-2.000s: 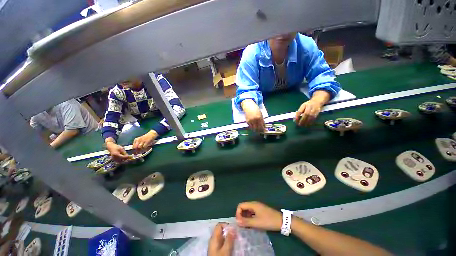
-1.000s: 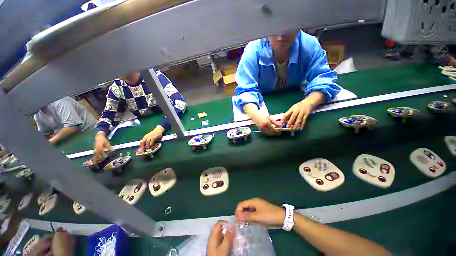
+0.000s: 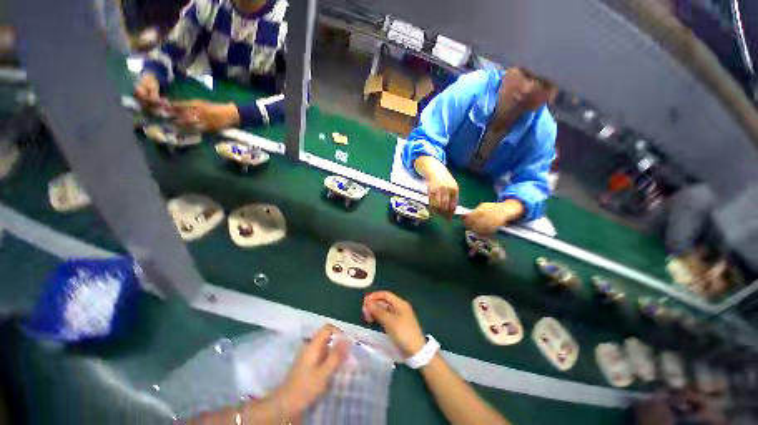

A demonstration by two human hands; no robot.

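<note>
My left hand (image 3: 316,369) is at the bottom centre, its fingers closed on a clear sheet (image 3: 353,390) that hangs over the near ledge. My right hand (image 3: 391,315), with a white watch at the wrist, is just right of it over the belt's near rail. Its fingertips are pinched together; whether they hold a tiny piece cannot be told. A cream front cover (image 3: 351,264) lies flat on the green belt just beyond my right hand. It has dark openings. Another cover (image 3: 497,320) lies further right.
A blue bin (image 3: 51,300) of thin white pieces stands at left. A loose ring (image 3: 261,280) lies on the belt. Part-built units (image 3: 409,209) line the belt's far side. A worker in blue (image 3: 465,116) and one in checks sit opposite. A grey post (image 3: 108,141) rises at left.
The view has tilted and turned, so the belt slopes down to the right. My right hand has moved off the sheet towards the nearest cover. My left hand still holds the sheet.
</note>
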